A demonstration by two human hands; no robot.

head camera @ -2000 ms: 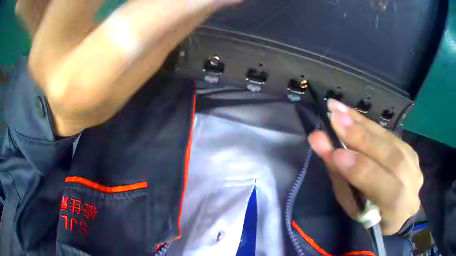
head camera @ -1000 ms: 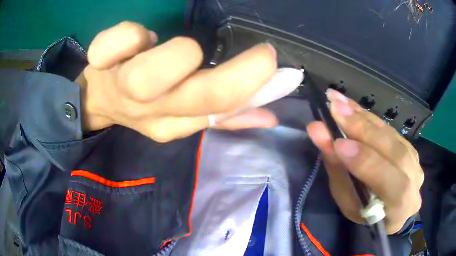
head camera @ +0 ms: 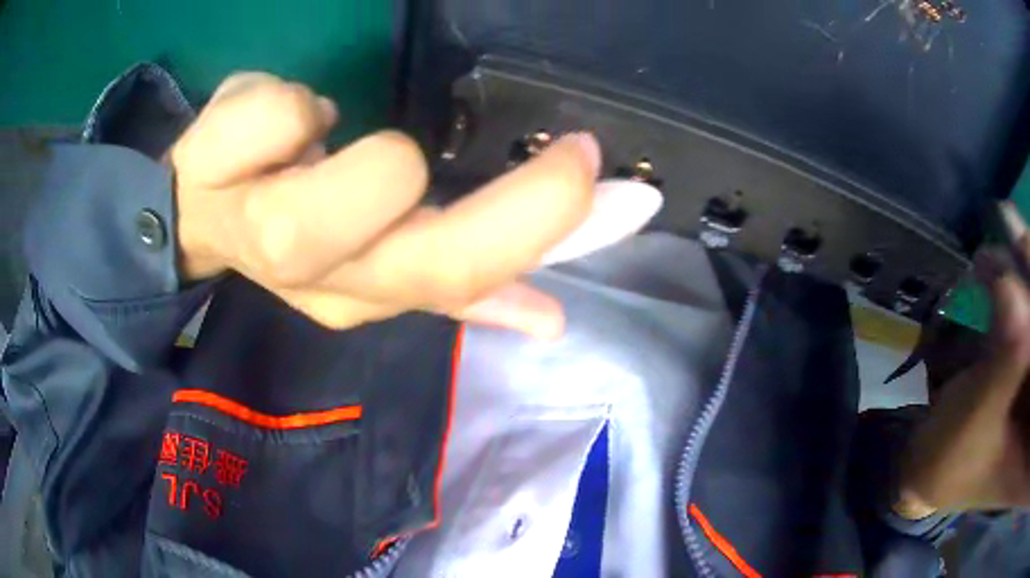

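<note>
The grey-brown fixture bar (head camera: 678,147) lies along the tray's near edge. A copper coil (head camera: 644,169) shows in one nest, just beyond my white-covered fingertip. Another copper glint (head camera: 540,140) shows in the nest to its left, partly behind my finger. Nests further right, such as this dark one (head camera: 723,215), show no copper. My left hand (head camera: 384,226) hovers over the bar's left part and my jacket, fingers apart, nothing visible in it. My right hand (head camera: 988,378) is blurred and cut off by the right edge, with part of the dark tweezers (head camera: 1012,231) at its fingers.
The black tray (head camera: 700,68) spans the top, with a loose coil pile (head camera: 935,11) and thin wire tails at upper right. The green bench top (head camera: 271,40) shows at upper left. My dark jacket with orange trim (head camera: 271,416) fills the lower part.
My right hand has moved away from the bar to the right edge, taking the tweezers with it. My left hand has shifted slightly left, and two copper-marked nests now show near it.
</note>
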